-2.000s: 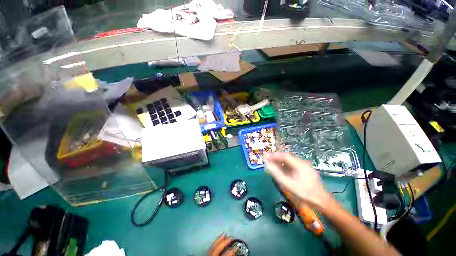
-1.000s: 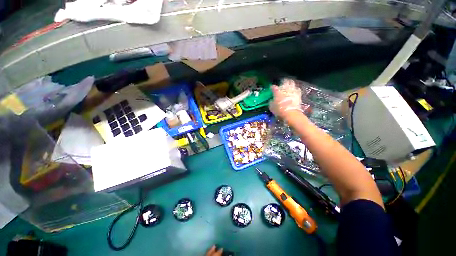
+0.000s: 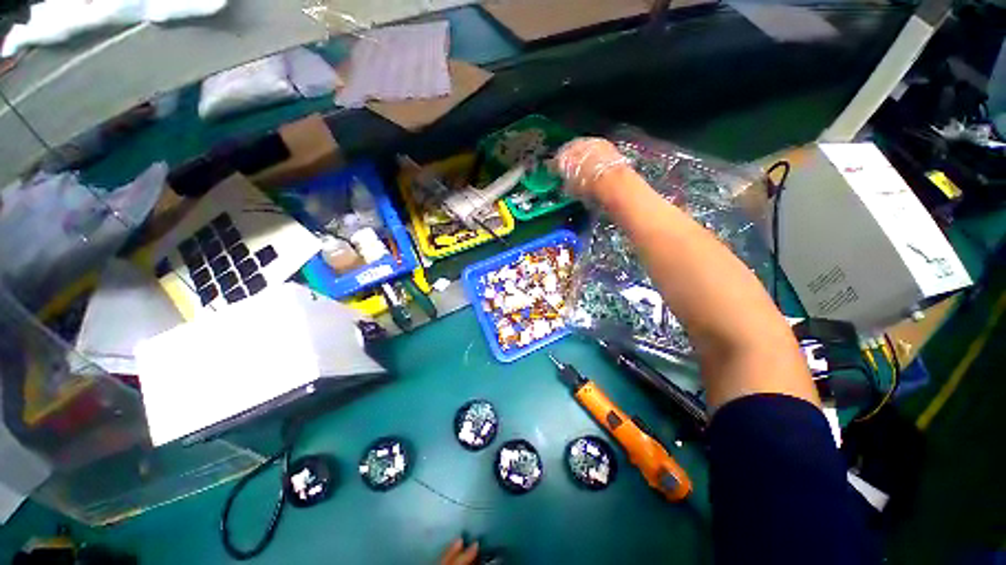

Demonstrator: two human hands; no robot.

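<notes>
My right hand (image 3: 590,166), in a clear plastic glove, is at the green tray (image 3: 537,199) of small parts, by the edge of the bag of boards (image 3: 706,210). Its fingertips are too unclear to tell what they hold. My left hand (image 3: 459,552) is cut off by the bottom edge, only fingertips showing, beside a dark object. Several round black housings with circuit boards, one of them here (image 3: 477,424), stand on the green mat. The orange electric screwdriver (image 3: 629,439) lies to their right, beside a long black tool (image 3: 653,381).
A blue tray (image 3: 477,298) of copper and white parts lies mid-bench. Behind it are a yellow tray (image 3: 503,228) and a blue bin (image 3: 410,263). A white-topped box (image 3: 237,359) and black cable loop (image 3: 225,519) are left; a grey-white box (image 3: 855,237) stands right.
My right hand has moved from the blue tray, over the bag, to the green tray. The orange screwdriver now lies on the mat. The view has shifted, and less of my left hand shows.
</notes>
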